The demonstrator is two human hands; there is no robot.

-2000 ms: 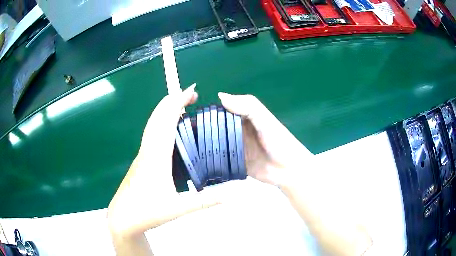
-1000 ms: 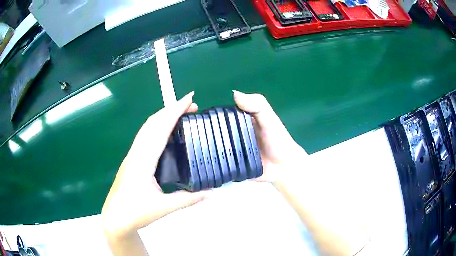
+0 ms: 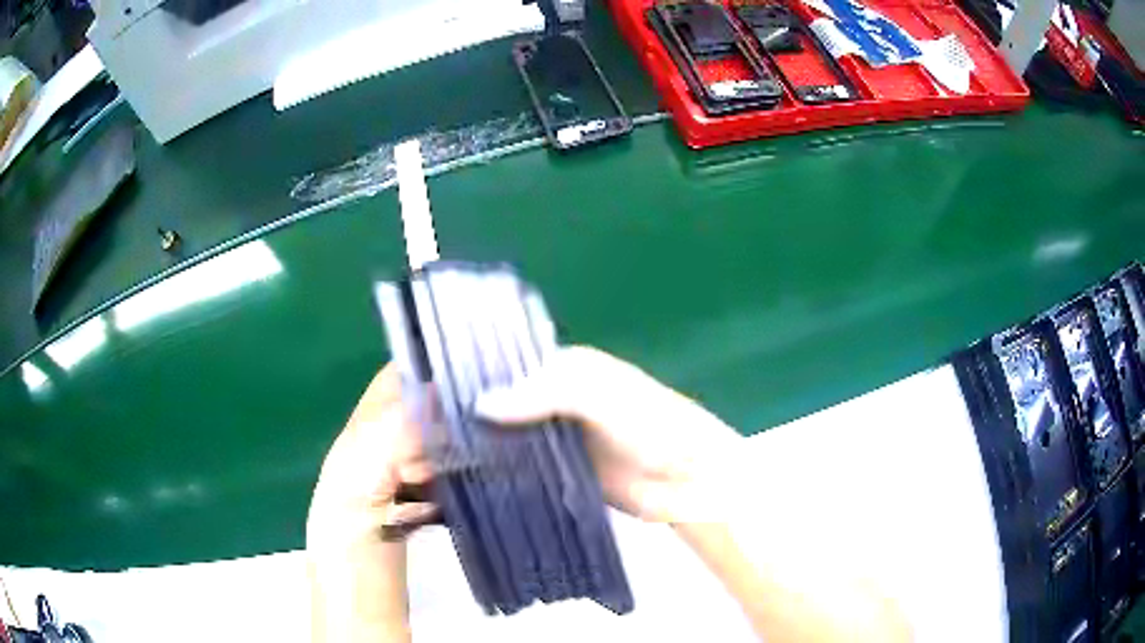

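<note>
A stack of black phone middle frames (image 3: 534, 515) is held between my two hands in front of me, over the near edge of the green surface and the white sheet. The stack is blurred; its long side walls show as parallel stripes, pale at the far end and dark at the near end. My left hand (image 3: 364, 471) grips the stack's left side; its fingers are partly hidden behind the frames. My right hand (image 3: 628, 427) holds the right side, with the thumb laid across the stripes.
A red tray (image 3: 854, 119) at the top right holds frames and a blue-and-white packet (image 3: 873, 32). A loose frame (image 3: 571, 94) lies left of it. Rows of frames (image 3: 1048, 415) stand at right. A white strip (image 3: 416, 207) crosses the green surface (image 3: 753, 264). A grey-white box (image 3: 188, 63) is far left.
The stack has turned from showing short striped ends to showing its long sides, and reaches nearer to me. My right thumb now lies across it. The view has shifted slightly, with the background lower.
</note>
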